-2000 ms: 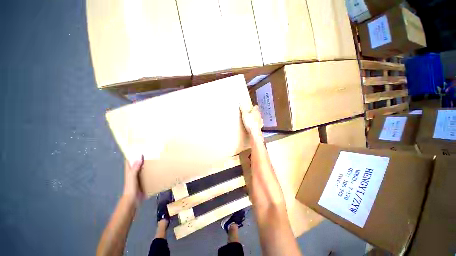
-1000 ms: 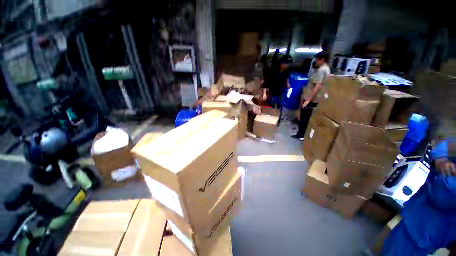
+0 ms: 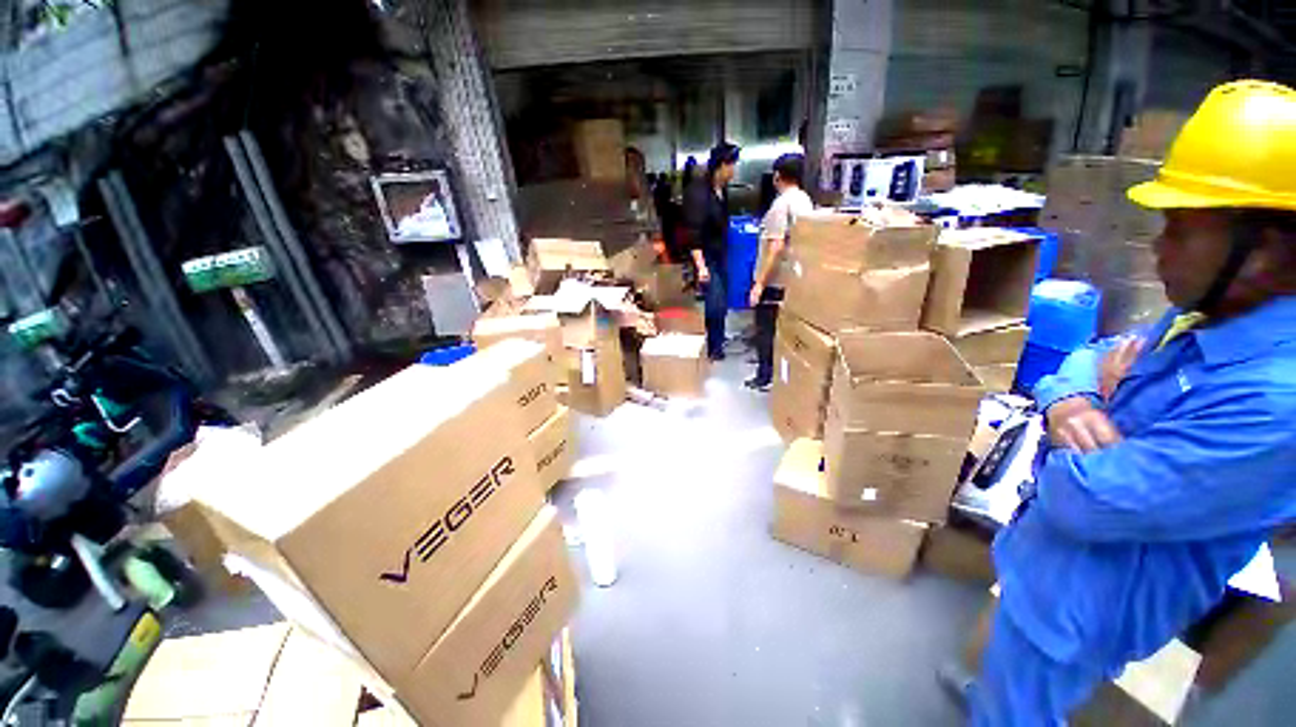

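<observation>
A closed tan carton (image 3: 441, 526) with black "VEGER" print lies on top of another carton (image 3: 519, 625) with the same print, at the lower left. A white label edge shows on the near end of the upper carton. More closed cartons (image 3: 206, 675) lie lower, at the bottom left edge. Pale pallet wood (image 3: 564, 682) shows beside the lower carton. Neither of my hands is in the picture.
A person in blue with a yellow helmet (image 3: 1165, 426) stands close on the right, arms folded. Empty cartons (image 3: 903, 426) are piled right of centre. A white roll (image 3: 597, 537) stands on the ground. Two people stand farther back. Scooters (image 3: 85, 497) are at the left.
The view has swung up from the cartons and pallet, then to the right and closer to the stack. My hands and the carton they held have left the view; the helmeted person now shows.
</observation>
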